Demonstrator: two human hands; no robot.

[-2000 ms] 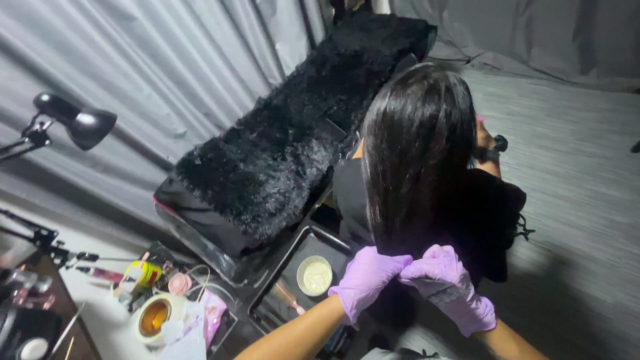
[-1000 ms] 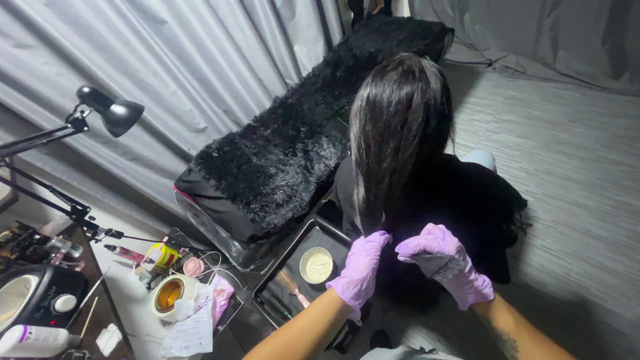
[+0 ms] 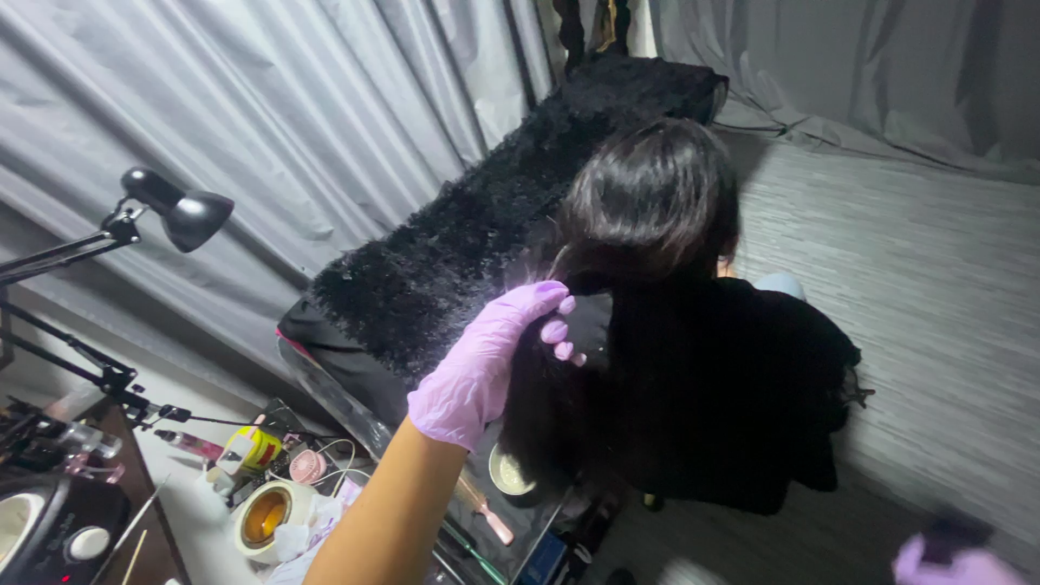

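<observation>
My left hand [image 3: 496, 366], in a light purple glove, is closed on a gathered lock of the seated person's long dark hair [image 3: 650, 195] and holds it out to the left of the head. The hair hangs below the hand over a white bowl of pale cream [image 3: 510, 471]. My right hand [image 3: 955, 561], also gloved, is blurred at the bottom right corner, away from the hair, with a dark thing at its fingers that I cannot make out. The person wears a black garment [image 3: 723, 390] and faces away from me.
A bed with a black furry cover [image 3: 422, 268] stands beside grey curtains [image 3: 284, 106]. A black desk lamp [image 3: 195, 219] reaches in from the left, above a wax warmer [image 3: 57, 528]. A pink-handled brush [image 3: 491, 520] lies by the bowl; a tape roll [image 3: 268, 520] is farther left.
My right hand has moved from beside the hair to the bottom right corner. My left hand has drawn the hair out to the left of the person's head.
</observation>
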